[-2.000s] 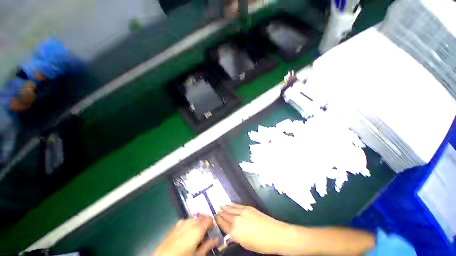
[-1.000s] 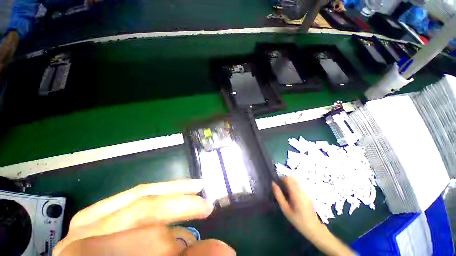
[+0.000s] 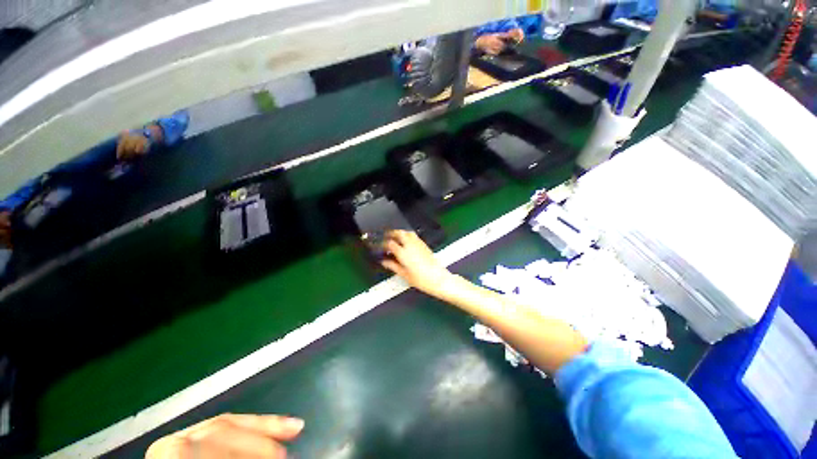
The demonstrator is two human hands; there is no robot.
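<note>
My right hand (image 3: 410, 259) reaches over the pale rail to the near edge of an opened device (image 3: 381, 213) in a black tray (image 3: 338, 215) on the green conveyor. Its fingers touch or lie over the tray's lower edge; I cannot tell how firmly they grip. My left hand (image 3: 228, 439) is at the bottom edge, partly cut off, over the bench, with nothing visible in it. Another device (image 3: 244, 221), with a two-part battery pack and dark centre strip, sits in its black tray on the conveyor to the left.
More devices (image 3: 434, 173) in trays stand further along the conveyor. A white liner heap (image 3: 591, 300), packs (image 3: 560, 228), tall white stacks (image 3: 690, 224) and a blue bin (image 3: 727, 381) are at right. A pen holder (image 3: 606, 134) stands by the rail (image 3: 296, 333). Other workers' hands (image 3: 134, 143) show across the line.
The device I held in its tray has left the bench, and one with a fitted pack is now on the conveyor. My right hand has moved from the bench to a conveyor tray; my left hand has lowered.
</note>
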